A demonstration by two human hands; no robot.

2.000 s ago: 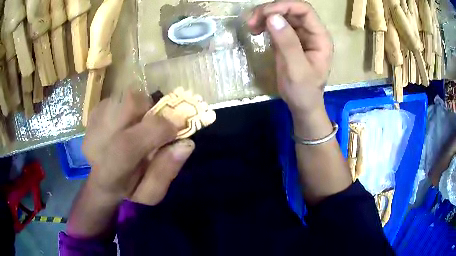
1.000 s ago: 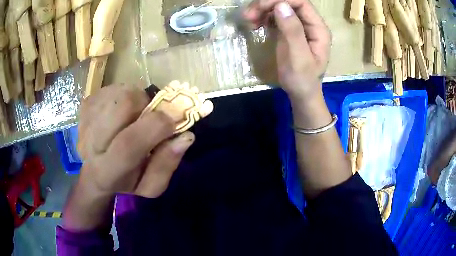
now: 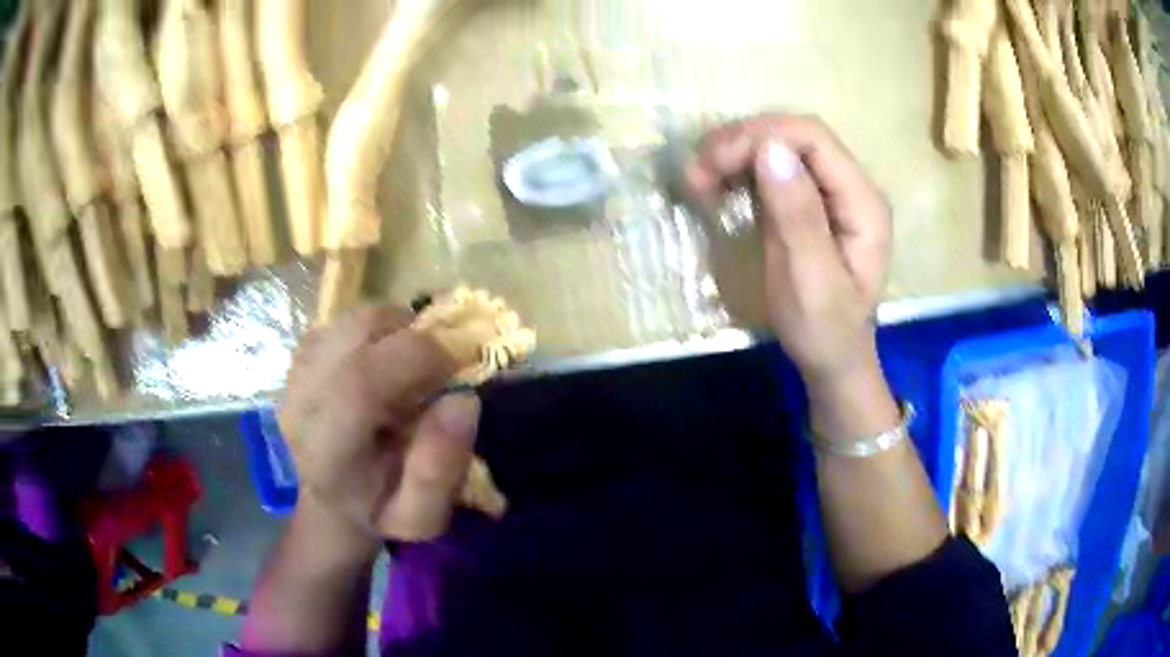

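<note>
My left hand [image 3: 379,417] is closed around a carved wooden piece. Its pale carved head [image 3: 477,331] with a scalloped edge shows above the fist, and a small tan end shows below the fingers. A small dark spot is beside the head. My right hand [image 3: 802,231], with a bangle on the wrist, is raised over the bench to the right of a small white-rimmed oval cup [image 3: 561,172]. Its thumb and fingertips are pinched together. The picture is blurred there, and I cannot tell whether a thin stick is between them.
Many wooden pieces [image 3: 167,141] are stacked on the brown bench at the left, with more pieces [image 3: 1046,141] at the right. Below the bench edge are a blue crate [image 3: 1142,424] with a white liner and carved pieces, and a red stool [image 3: 148,520] at lower left.
The view has shifted, so the bench and cup appear lower and further right. The carved head in my left hand has turned and now shows its knobbly edge. The right hand stays beside the cup.
</note>
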